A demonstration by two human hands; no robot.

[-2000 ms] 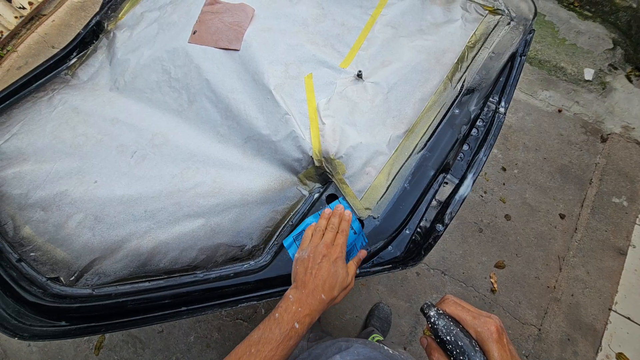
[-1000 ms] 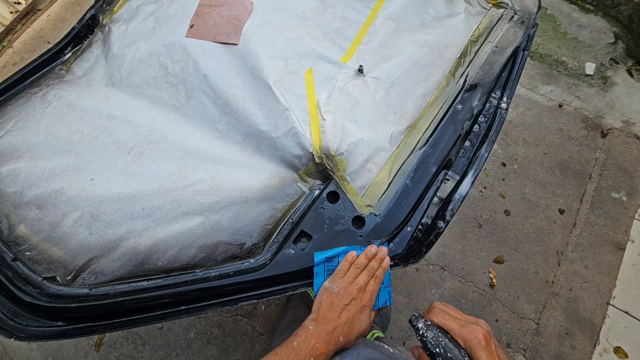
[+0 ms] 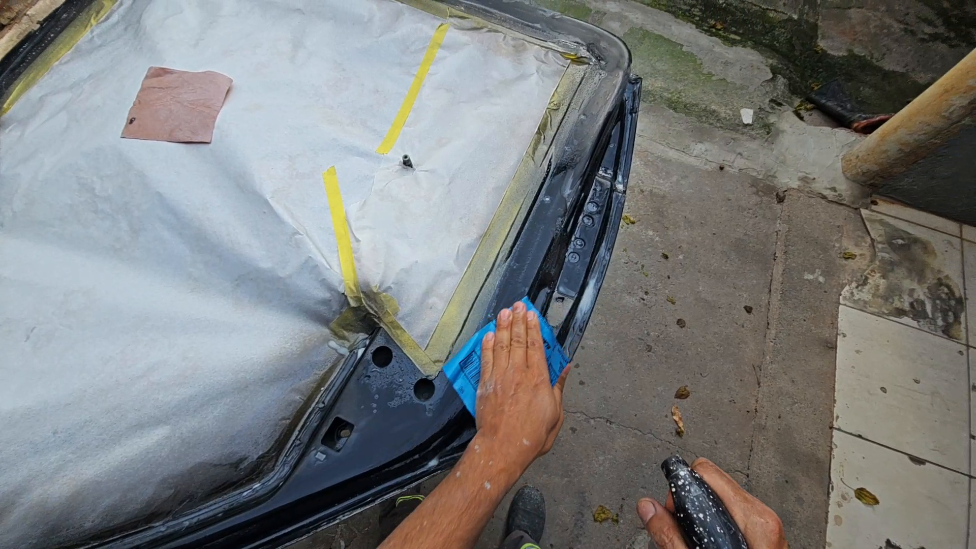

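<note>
My left hand [image 3: 520,389] lies flat, fingers together, on a blue printed sheet [image 3: 467,364], pressing it to the black frame edge of a car body panel [image 3: 396,427], right of its round holes. My right hand [image 3: 736,499] grips a dark, white-speckled handle-like tool [image 3: 701,503] at the lower right, clear of the panel; its lower end is cut off by the view. White masking paper [image 3: 191,290] covers the panel's middle, edged with yellowish masking tape [image 3: 488,252].
A reddish-brown sandpaper piece [image 3: 177,105] lies on the masking paper near two yellow tape strips [image 3: 414,88]. A small dark stub [image 3: 407,161] pokes through. On the right are a concrete floor [image 3: 686,290], white tiles [image 3: 900,389] and a rusty pipe [image 3: 915,122]. My shoe [image 3: 526,513] shows below the panel.
My left hand with the blue sheet has moved from over the round holes, down to the lower edge, then up and right along the frame. The right hand still holds its tool.
</note>
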